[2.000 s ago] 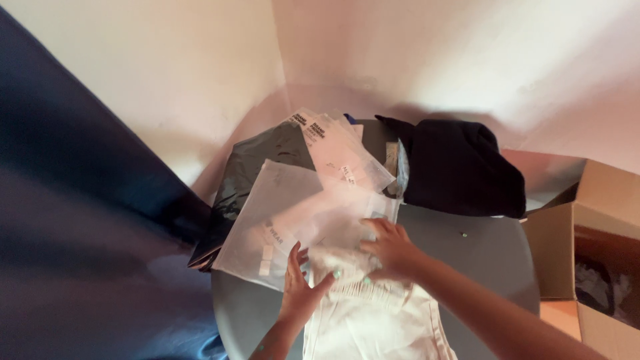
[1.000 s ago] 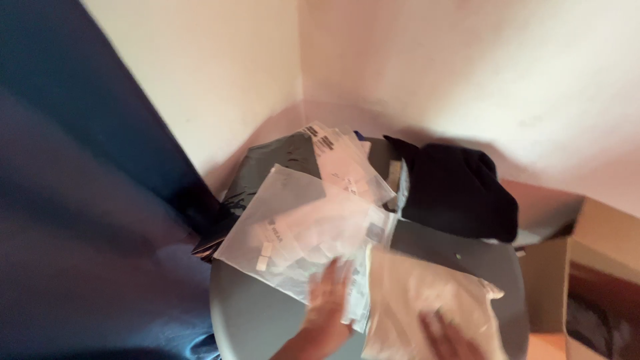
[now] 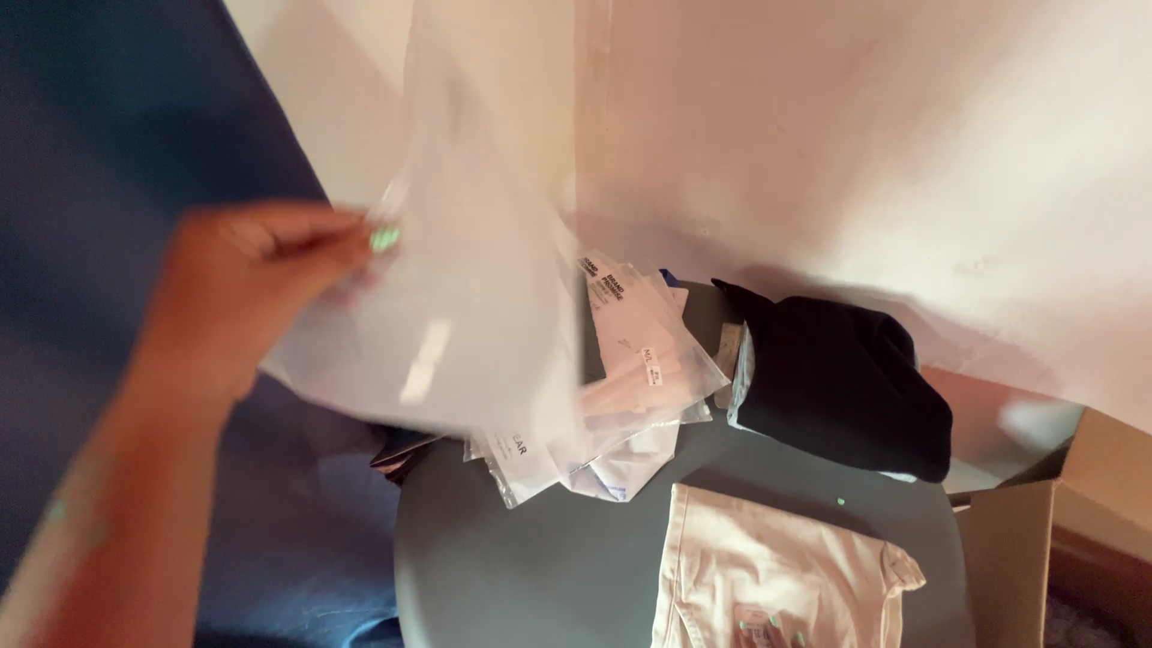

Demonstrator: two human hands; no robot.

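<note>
My left hand [image 3: 261, 279] pinches the edge of a translucent plastic garment bag [image 3: 450, 297], held up over the left part of the round grey table [image 3: 522, 558]. The bag is blurred and bears a pale label. At the bottom edge, the fingers of my right hand [image 3: 769, 630] lie on a folded cream cloth garment [image 3: 765, 549], by a small tag; the rest of that hand is out of view. Behind the raised bag lie several more clear plastic bags [image 3: 657, 333] with print and labels.
A black folded garment [image 3: 837, 387] lies at the table's back right. An open cardboard box [image 3: 1008, 549] stands to the right, a dark blue curtain [image 3: 108, 180] hangs at left, and walls meet behind the table. A tiny green piece [image 3: 841, 501] lies near the cream garment.
The cream garment, spread out two seconds ago, is now folded at the lower right. My left hand has lifted the translucent bag off the table, up and to the left.
</note>
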